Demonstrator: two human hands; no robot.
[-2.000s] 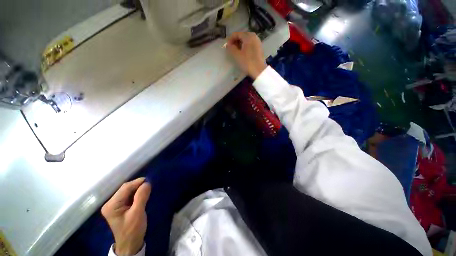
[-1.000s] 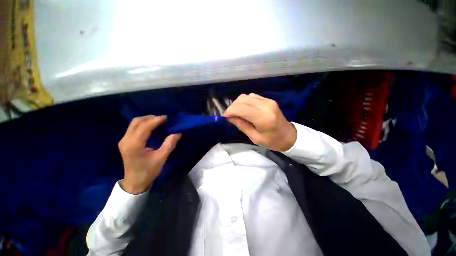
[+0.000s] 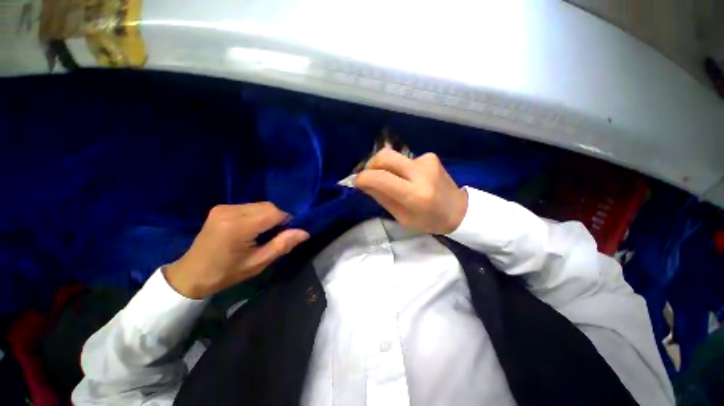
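Royal-blue cloth [image 3: 286,170] hangs below the table edge, over the lap area. My left hand [image 3: 242,244] pinches an edge of it between thumb and fingers, to the left of my chest. My right hand [image 3: 413,188] is closed at the fingertips, just above and right of the left hand. A small pale piece [image 3: 347,181], perhaps a label, sticks out from the right fingertips against the blue cloth. Whether the right fingers also grip the cloth is hard to tell.
The white table [image 3: 381,47] with a printed scale on its front edge runs across the top. Yellow printed tape [image 3: 119,32] is at its left. A red plastic basket [image 3: 619,210] is below the edge at right, beside more blue cloth [image 3: 675,238].
My right hand has come from the table's right end to the cloth in front of my chest; a pale piece now shows at its fingertips. My left hand has closed on the cloth. The view has turned.
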